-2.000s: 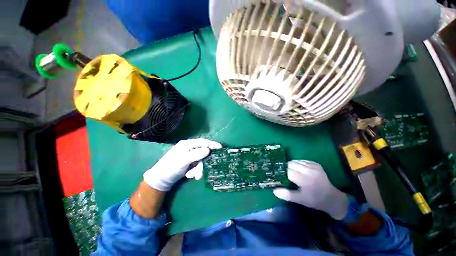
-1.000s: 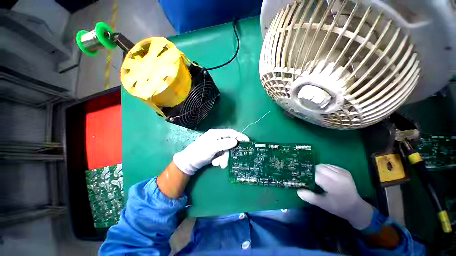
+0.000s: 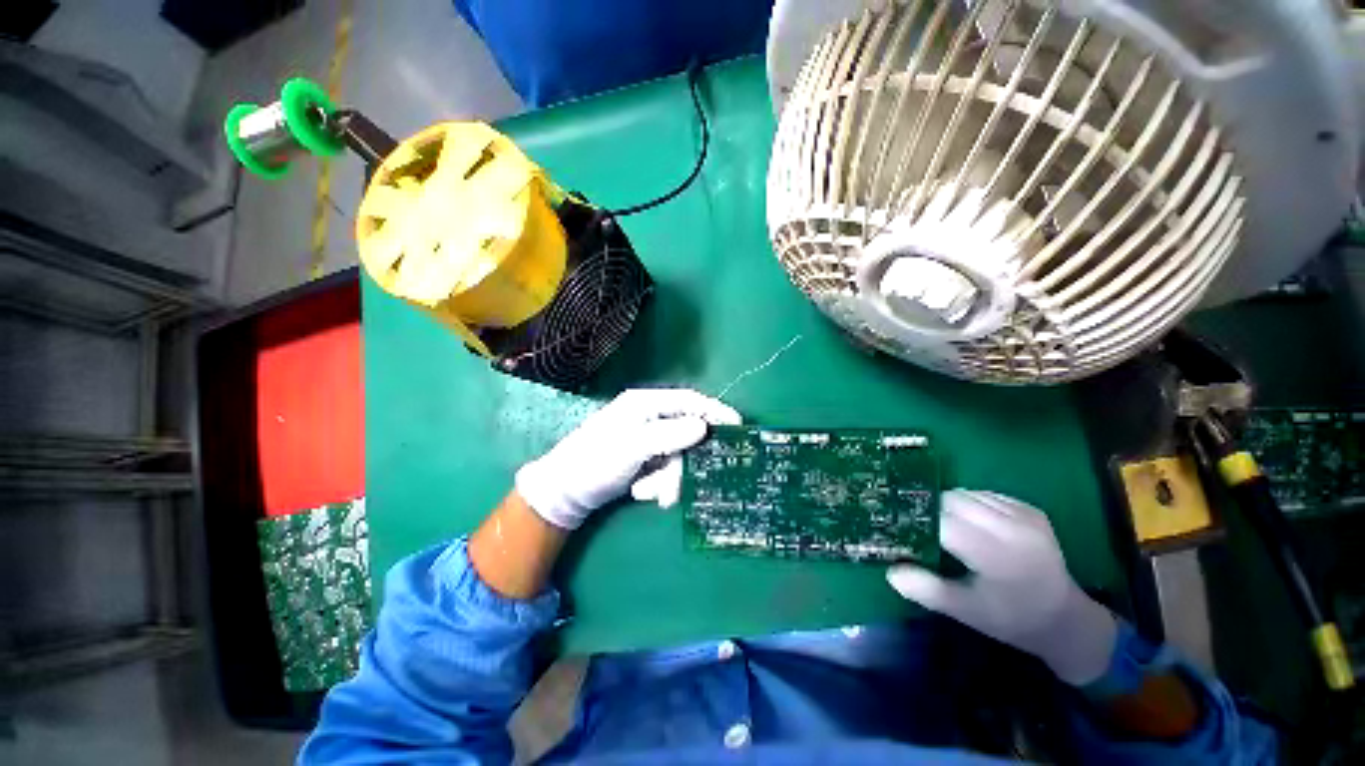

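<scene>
A green circuit board (image 3: pixel 813 494) with pale solder marks and small parts lies over the green mat (image 3: pixel 719 270), long side across. My left hand (image 3: pixel 617 457), in a white glove, grips its left end, with fingertips at the upper left corner. My right hand (image 3: pixel 1018 576), also gloved in white, holds its right end at the lower right corner. A thin silvery wire strand (image 3: pixel 767 364) runs from my left fingertips up and right over the mat.
A white desk fan (image 3: pixel 958 225) stands behind the board. A yellow-topped black unit (image 3: pixel 464 232) and green solder spool (image 3: pixel 285 127) are far left. A black bin (image 3: pixel 225 494) holds a red sheet and board. At right are a soldering iron (image 3: pixel 1272 539) and sponge stand (image 3: pixel 1165 501).
The view has shifted, so the bench sits further right and more of the bin shows than two seconds ago. Both hands stay on the board's ends.
</scene>
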